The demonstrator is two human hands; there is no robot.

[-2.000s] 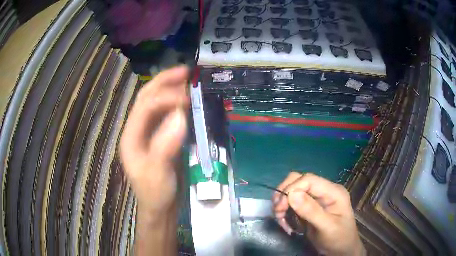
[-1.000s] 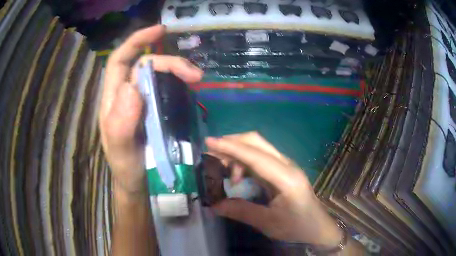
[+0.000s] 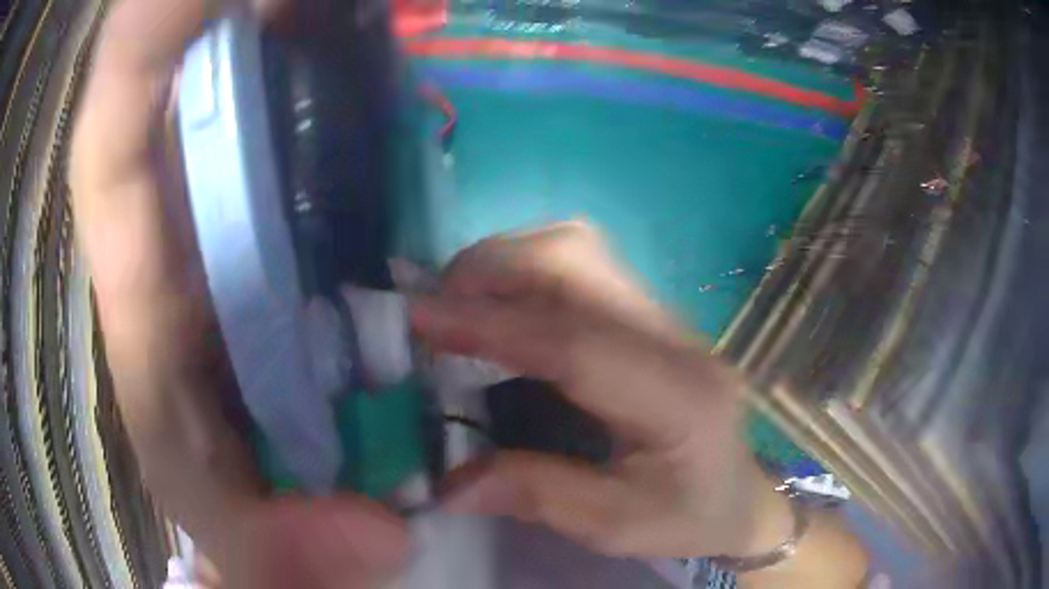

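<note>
The lever fixture [image 3: 334,173] stands large and tilted at the left, with a pale blue-grey lever [image 3: 247,265] along it and green tape [image 3: 385,437] around its near end. My left hand [image 3: 150,299] is blurred and wraps the fixture's left side, with skin also at its near end. My right hand [image 3: 644,403] is against the fixture's right side, fingers and thumb around a dark shape that looks like the speaker [image 3: 546,417]. A short black lead [image 3: 466,423] shows between it and the fixture head. The contact point is blurred and partly hidden.
The green mat [image 3: 644,173] has a red and a blue stripe across its far part. Layered tray edges stand at the left [image 3: 46,380] and right [image 3: 886,265]. The dark side of the back stack with pale pieces [image 3: 834,44] shows at the top. A red wire [image 3: 441,113] is beside the fixture.
The fixture and both hands appear larger and closer. The fixture appears further left, and the back tray's top has left the view. My right hand's fingertips are now against the fixture head.
</note>
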